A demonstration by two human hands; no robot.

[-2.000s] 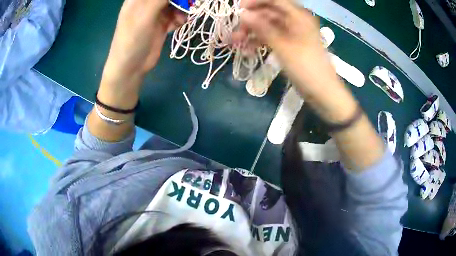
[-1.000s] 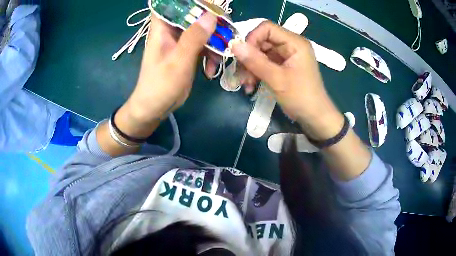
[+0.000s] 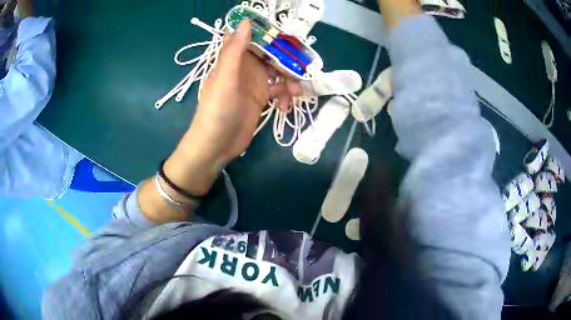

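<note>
My left hand holds an open white housing shell, open side up, thumb on its green circuit board. A blue battery with red lead wires fills the other end. Wrist straps lie in a heap around and under this hand. Flat white back covers lie to its right, one beside the straps and one nearer me. My right arm reaches to the top edge; only the wrist shows there and the fingers are cut off.
A pile of waiting body halves lies at the right. A pale grey rail curves across the dark green worktop. Beyond it lie a white cover and a strap-fitted part. Another person's blue sleeve is at the left.
My right hand has left the shell's narrow end and moved up out of the picture. My left hand still holds the shell, now slightly farther right and lower.
</note>
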